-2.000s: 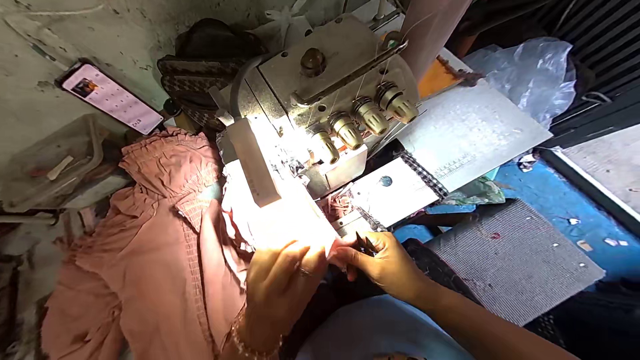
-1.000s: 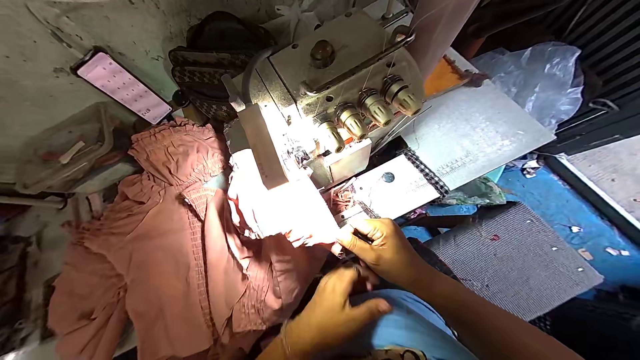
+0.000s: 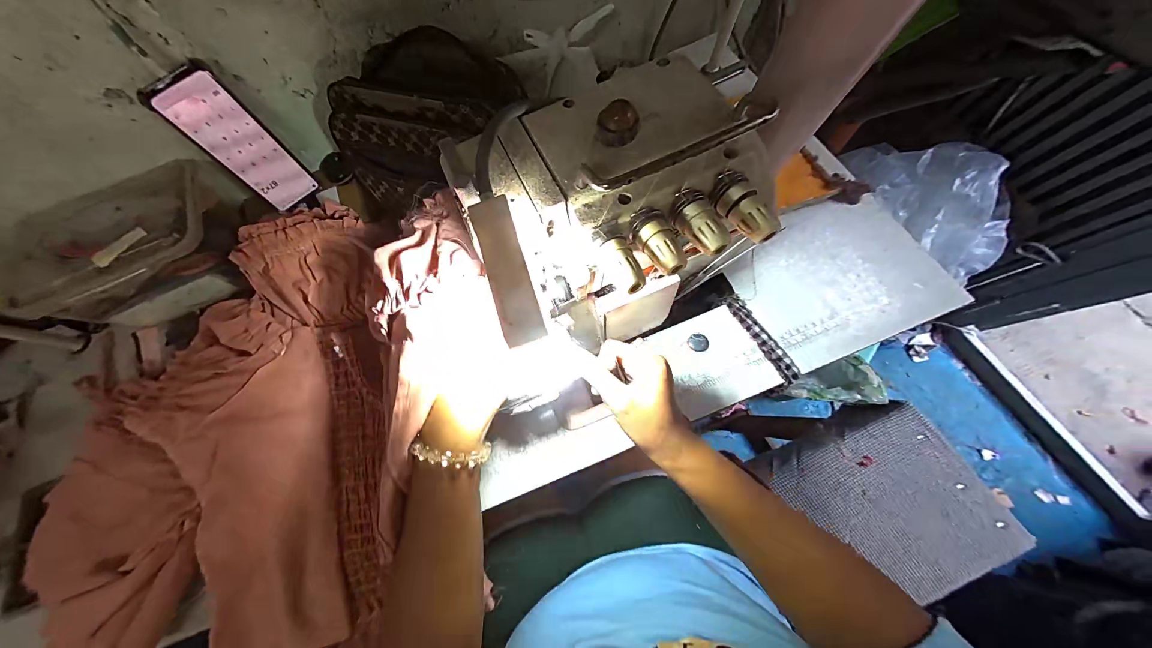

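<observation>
An overlock sewing machine [image 3: 630,171] with brass tension dials stands at the upper middle, its lamp glaring over the needle area. My left hand [image 3: 468,387] lies in that glare, beside the pink gathered fabric [image 3: 432,261]; its fingers are washed out, so its hold cannot be told. Close to the machine's presser area, my right hand [image 3: 634,387] has thumb and forefinger pinched together at the bright edge of the work; what lies between them cannot be made out. A salmon-pink garment [image 3: 261,468] with a smocked band spreads over the left side.
A phone [image 3: 234,135] leans at the wall, upper left, near a clear plastic container [image 3: 108,243]. A dark patterned bag [image 3: 414,117] sits behind the machine. A metal table plate [image 3: 846,270] extends right, with a plastic bag [image 3: 936,198] beyond it. A grey ribbed board [image 3: 891,495] lies lower right.
My left hand has moved up from near my lap into the lamp glare. My right hand has moved up toward the needle area. Pink fabric now lies bunched further up, left of the machine.
</observation>
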